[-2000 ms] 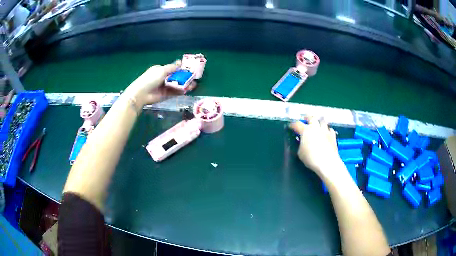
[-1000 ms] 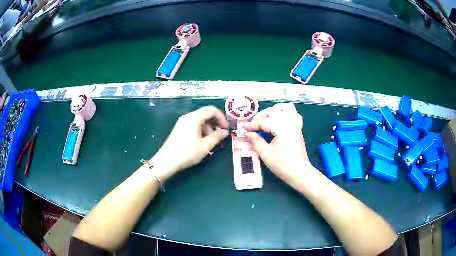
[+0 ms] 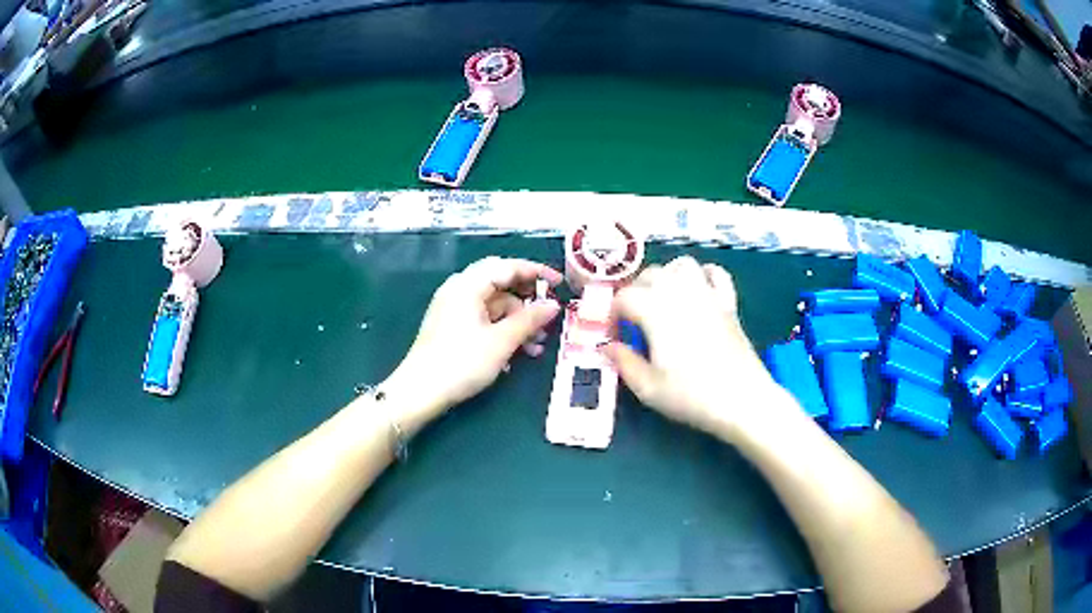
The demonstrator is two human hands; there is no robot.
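Observation:
A pink fan half-assembly (image 3: 582, 407) lies on the dark green bench in front of me, round head away from me, its handle without a battery and showing a dark rectangle. My left hand (image 3: 485, 317) is left of the fan's neck and pinches a tiny pale piece, possibly a connector, between thumb and fingertip. My right hand (image 3: 683, 341) is at the right side of the neck, fingers bent over its edge. A bit of blue, likely a battery pack (image 3: 632, 339), shows under my right fingers; most of it is hidden.
A pile of blue battery packs (image 3: 920, 401) lies at right. Two fans with batteries (image 3: 455, 146) (image 3: 783, 164) lie on the green conveyor beyond the white strip (image 3: 395, 213). Another filled fan (image 3: 169, 344) lies at left, near red-handled pliers (image 3: 66, 359) and a blue parts bin (image 3: 70, 246).
The filled fan from my left hand now lies on the conveyor, where both fans have shifted right. The empty fan was turned upright between my hands. A small pale piece now shows in my left fingertips.

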